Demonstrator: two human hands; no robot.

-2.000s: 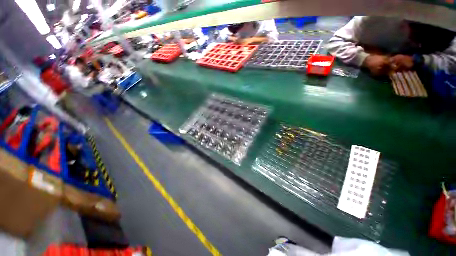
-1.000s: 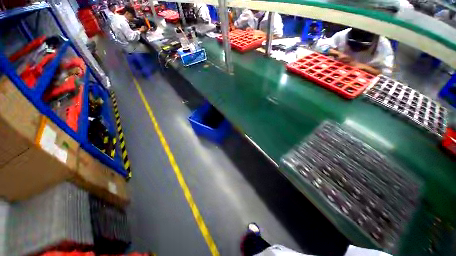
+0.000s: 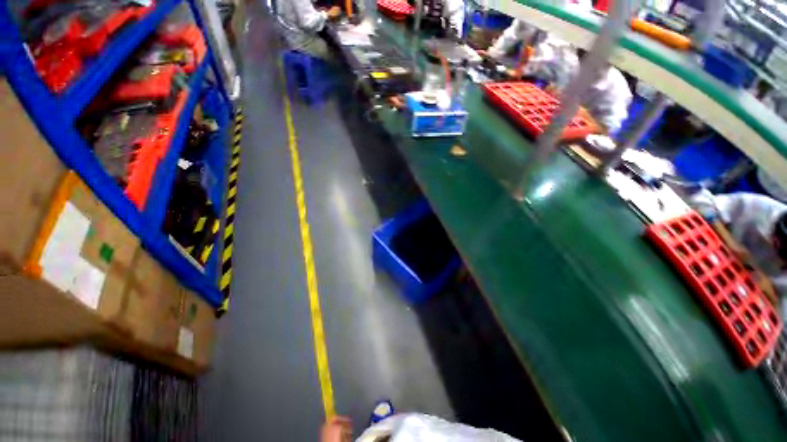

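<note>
My left hand shows only as a small, blurred, cut-off piece at the bottom edge, over the aisle by the yellow line. What it holds, if anything, is hidden. My right hand is not in view. My white garment and a shoe tip show at the bottom. Nearest on my right is the green bench. A red tray with rows of dark openings lies along its far side, with the edge of a paler tray beside it at the right rim.
A blue bin stands on the floor under the bench edge. A blue-and-white device and another red tray are further along. Blue racks and cartons line the left. Several people in white sit at the benches.
The view has swung left and moved forward along the aisle. The clear trays have left the picture at the lower right. The device and blue bin look nearer. My left hand has appeared.
</note>
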